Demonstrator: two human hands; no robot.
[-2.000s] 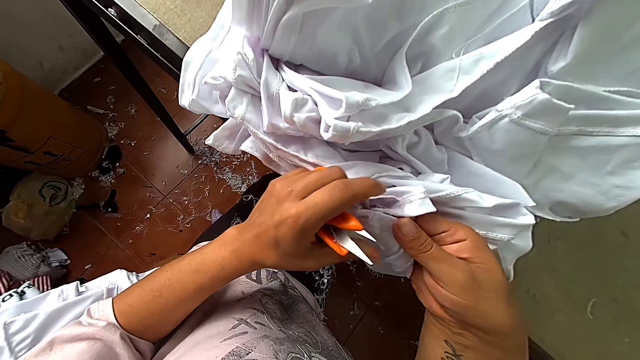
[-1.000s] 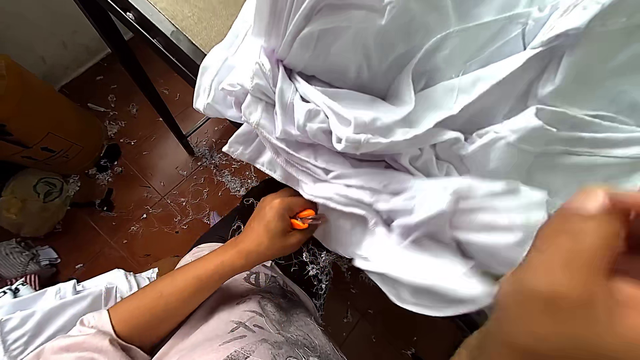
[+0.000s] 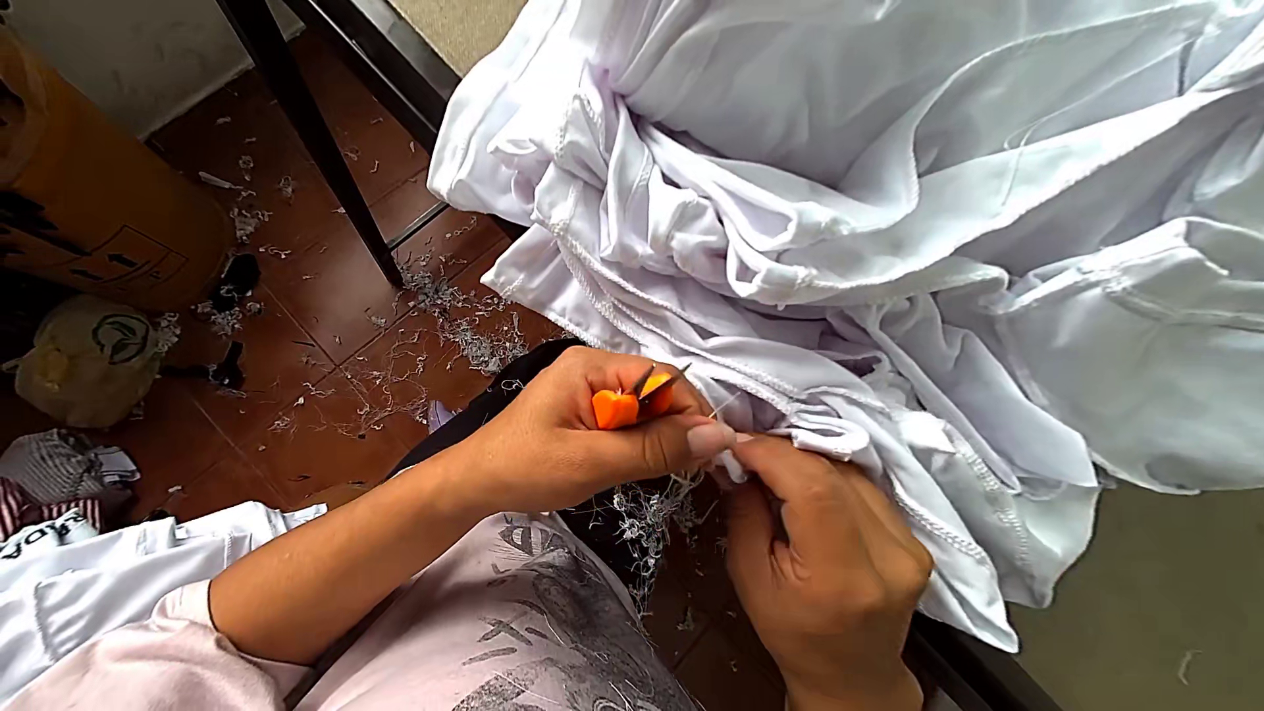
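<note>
White fabric with overlocked seams (image 3: 849, 227) lies bunched over the table edge and hangs down in front of me. My left hand (image 3: 602, 425) has small orange-handled thread snips (image 3: 632, 397) tucked in its palm, the dark blades pointing up and away. Its thumb and finger pinch at a thin thread by the fabric's lower edge. My right hand (image 3: 829, 563) meets it there, fingertips closed on the cloth edge. The two hands' fingertips touch or nearly touch, and the exact pinch point is partly hidden.
The table (image 3: 1145, 583) has a dark metal leg (image 3: 316, 138). Thread scraps (image 3: 474, 326) litter the tiled floor, and more cling near my lap (image 3: 652, 533). At left stand a brown cardboard container (image 3: 109, 227) and a tied plastic bag (image 3: 84, 360). White cloth (image 3: 118, 583) lies beside me.
My right hand, blurred at the far right a second ago, has come back to the left and met my left hand at the cloth edge. My left hand has stayed around the snips.
</note>
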